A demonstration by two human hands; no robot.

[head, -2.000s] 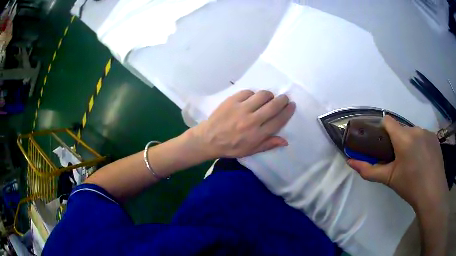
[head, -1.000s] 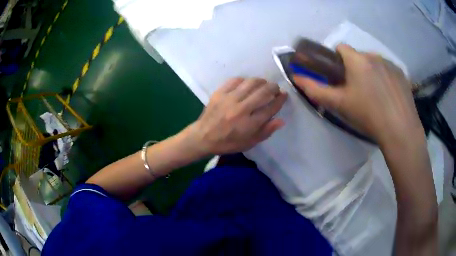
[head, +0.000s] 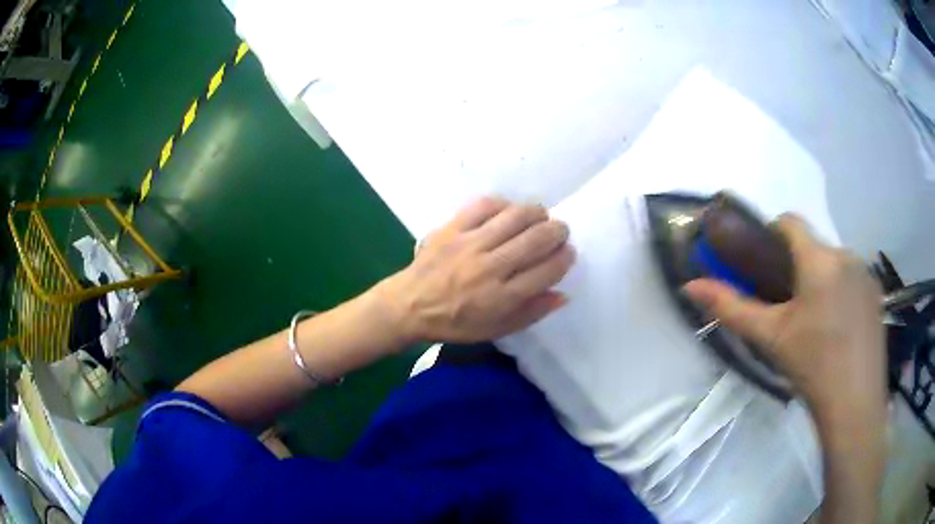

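Note:
A white garment piece (head: pixel 615 276) lies over the front edge of the pressing table, smooth at the top and wrinkled toward the wearer. My left hand (head: pixel 490 268) rests on its left end, fingers together and bent; whether they pinch the cloth is hidden. My right hand (head: pixel 810 297) grips the brown handle of the steam iron (head: pixel 746 246), which has a blue part below the handle. The iron is slightly blurred and sits on or just over the cloth, its pointed tip toward the upper left. The underside of the iron is hidden.
White cut pieces (head: pixel 338 41) lie at the table's upper left and hang over its edge. Dark scissors (head: pixel 890 274) lie at the right, partly behind my right hand. More pale cloth (head: pixel 890 51) is at the upper right. A yellow wire cart (head: pixel 97 251) stands on the green floor at left.
The iron has moved right and down from near my left fingertips, after moving left earlier. The cloth's upper part shows more fully now. My left hand has stayed near the cloth's left end.

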